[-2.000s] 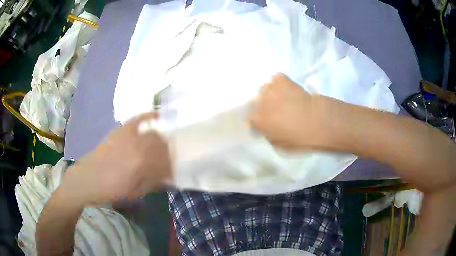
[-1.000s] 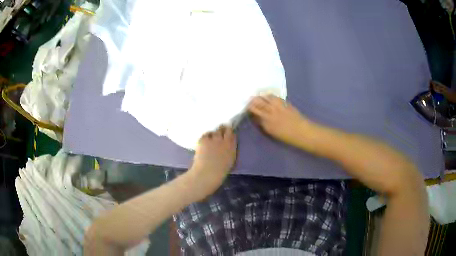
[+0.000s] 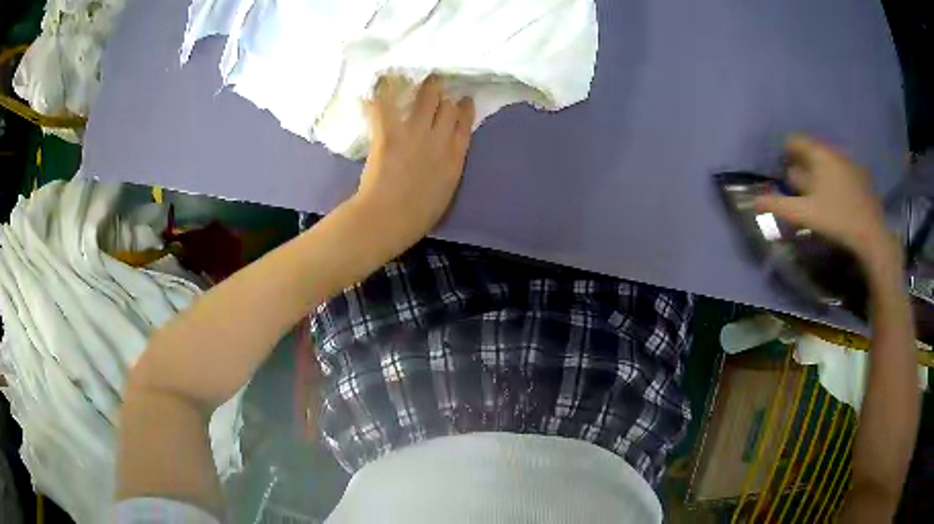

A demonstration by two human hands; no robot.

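A white garment piece point(image 3: 481, 46) lies bunched on the lavender-grey pressing table point(image 3: 655, 154) at the top centre, its upper part cut off by the picture's edge. My left hand point(image 3: 418, 143) rests on its near edge, fingers spread into the folds and gripping the cloth. My right hand point(image 3: 830, 200) is at the right, closed around the handle of the dark, shiny steam iron point(image 3: 763, 230), slightly blurred. The iron's pointed tip faces up and left, away from the cloth. The handle is mostly hidden by my fingers.
A garment pile point(image 3: 61, 297) hangs at the lower left, below the table's edge. More white cloth point(image 3: 67, 61) is at the upper left by a yellow bar point(image 3: 36, 115). A yellow wire rack point(image 3: 789, 440) with white cloth stands at the lower right.
My right hand has left the cloth, moved right and taken hold of the iron, which is now farther left on the table. The cloth was turned, then bunched. The view has shifted.
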